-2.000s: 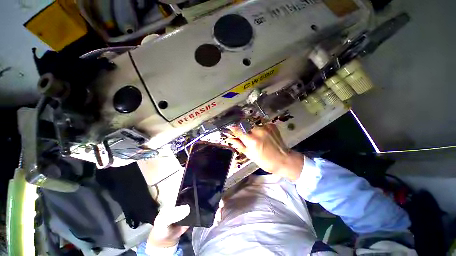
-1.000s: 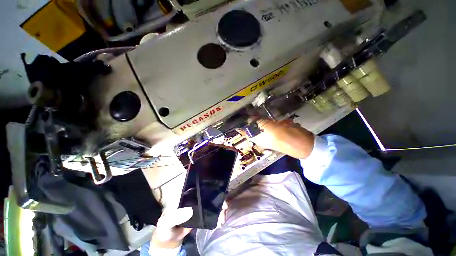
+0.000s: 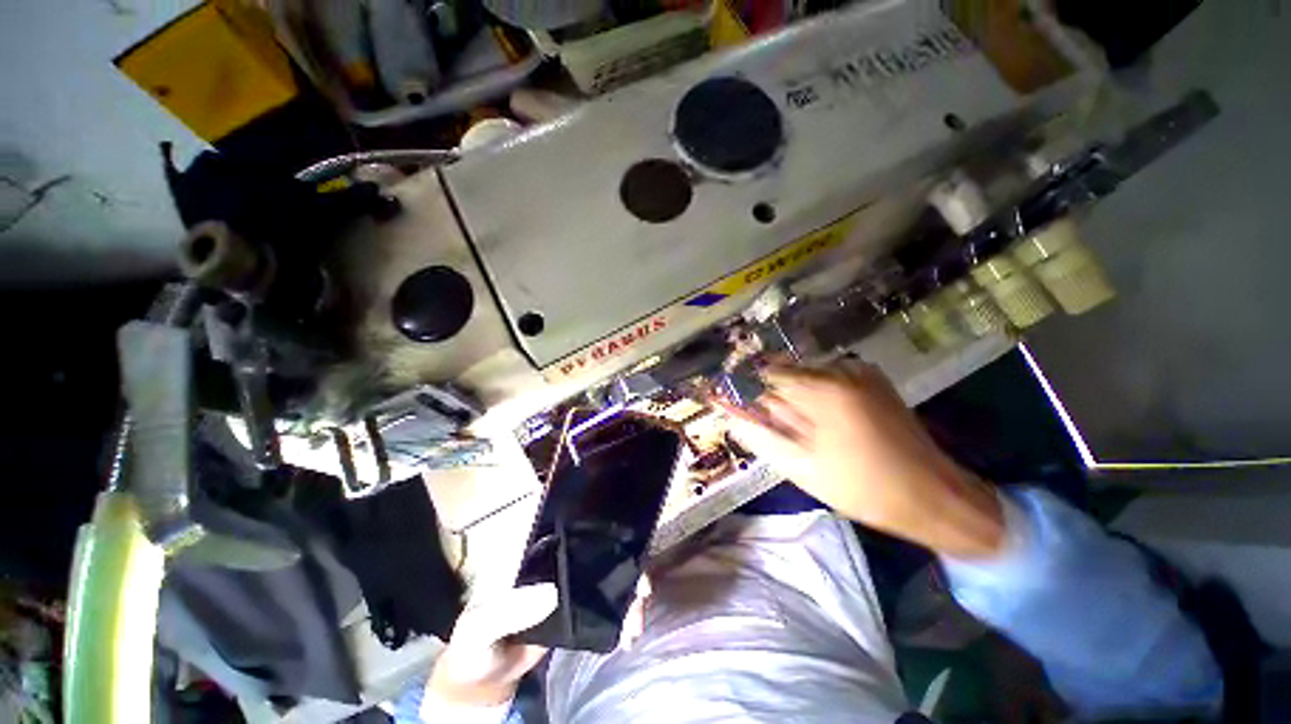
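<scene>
My left hand [image 3: 496,637] holds a black smartphone [image 3: 598,538] by its lower end, screen up, just in front of the machine's lit work area. My right hand [image 3: 835,431] is at the small metal parts under the machine head, to the right of the phone. Its fingers are bent and the fingertips are partly lost among dark parts, so I cannot tell if they grip anything. The looper area [image 3: 708,446] shows bright silver and brass-coloured parts between the phone and my right hand. The machine head [image 3: 595,226] is a large grey-cream casing with red PEGASUS lettering.
Ribbed cream tension knobs [image 3: 1065,269] are at the right. A glowing greenish-white lamp [image 3: 113,615] stands at the lower left, beside piled grey cloth [image 3: 269,629]. A metal frame with levers [image 3: 156,424] is at the left. A yellow piece [image 3: 210,71] is at the upper left.
My right hand was lower left, then went higher under the head; now more of the hand and wrist shows. The phone stays near the same place. The view has shifted, moving the machine slightly right.
</scene>
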